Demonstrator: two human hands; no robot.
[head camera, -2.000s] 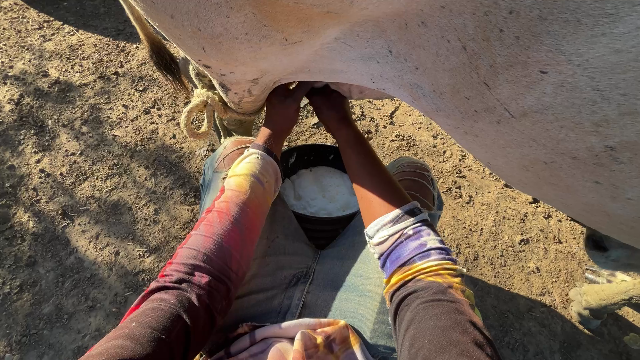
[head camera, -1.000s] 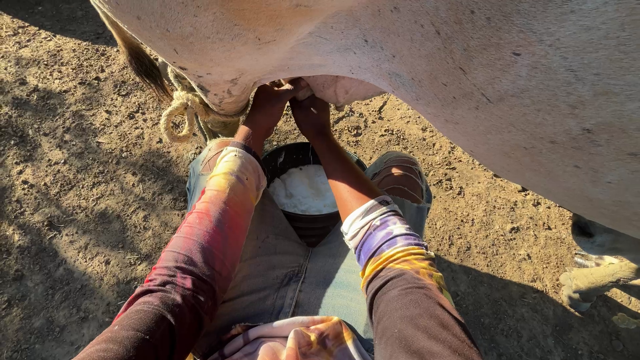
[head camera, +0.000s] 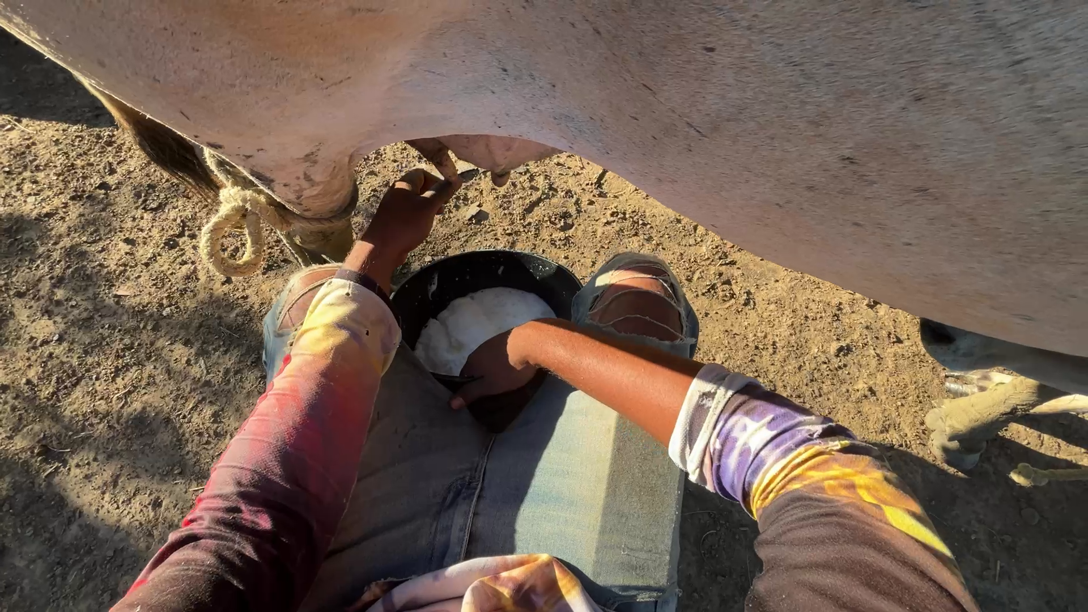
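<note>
A pale cow (head camera: 663, 153) stands across the upper part of the head view, its udder (head camera: 501, 151) showing below the belly. My left hand (head camera: 408, 208) is raised to the udder, its fingers closed on a teat (head camera: 438, 160). Between my knees sits a black bucket (head camera: 535, 274) holding white, frothy milk (head camera: 476, 319). My right hand (head camera: 497, 367) is at the bucket's near rim, fingers over the inside and thumb outside, seemingly gripping it; the fingertips are partly hidden in shadow.
A thick rope (head camera: 234, 229) is looped around the cow's hind legs at the left, beside the dark tail (head camera: 166, 144). A foreleg (head camera: 986, 416) is at the far right. Dry, bare soil (head camera: 748, 314) surrounds my knees in torn jeans.
My right hand has left the udder and come down to the bucket's near rim. My left hand has stayed up at the udder.
</note>
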